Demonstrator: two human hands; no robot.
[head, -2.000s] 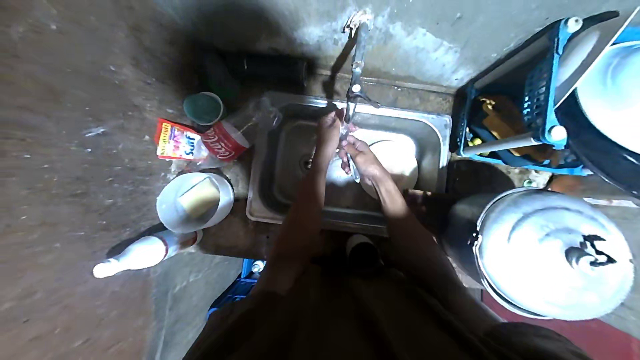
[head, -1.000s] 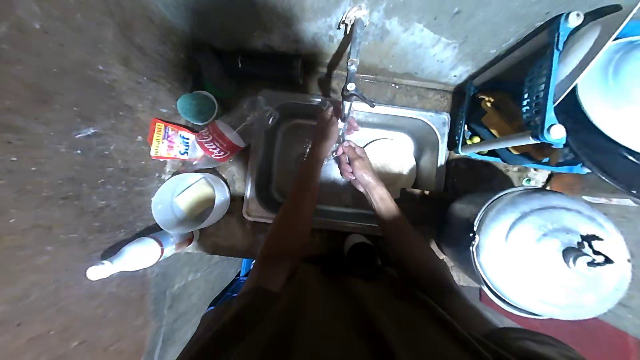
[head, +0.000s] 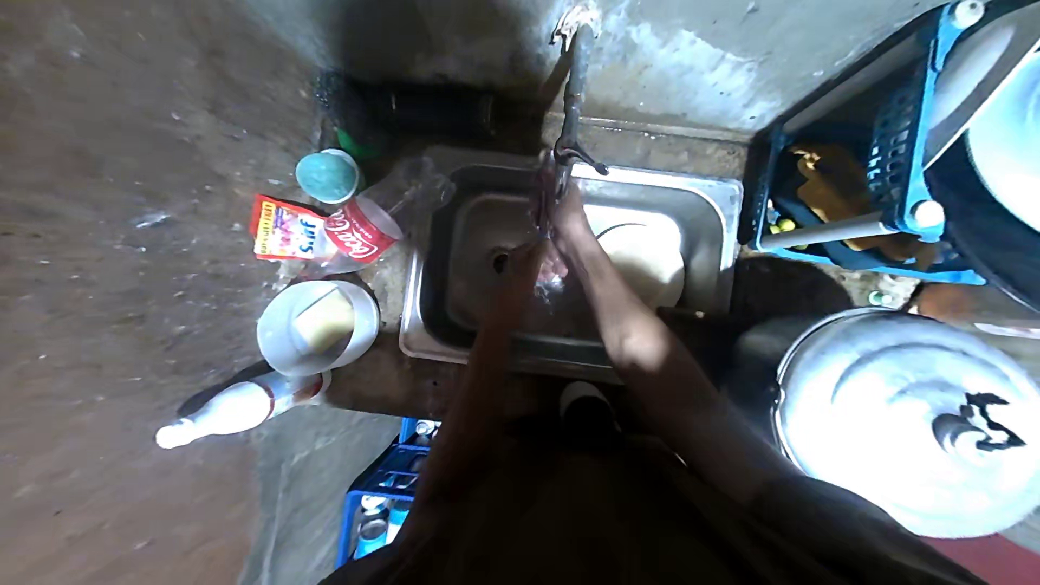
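Both my hands are under the metal faucet [head: 574, 106], over a stainless steel sink [head: 410, 317]. Running water splashes around my left hand [head: 543, 258], which is partly hidden and blurred. My right hand [head: 569, 213] is raised close to the spout, just above and to the right of the left one. Whether either hand holds anything, I cannot tell. A pale round plate [head: 650, 264] lies in the sink's right side, beside my right forearm. The drain [head: 501, 262] shows to the left of my hands.
Left of the sink are a green cup [head: 327, 176], a detergent packet [head: 284, 229], a cut Coca-Cola bottle [head: 366, 231], a white tub [head: 272, 333] with a yellowish block, and a white bottle [head: 231, 409]. To the right stand a blue rack [head: 918, 162] and a large lidded pot [head: 877, 406].
My right hand has moved up toward the faucet spout, while my left hand has come down from near it. The plate remains in the sink's right side.
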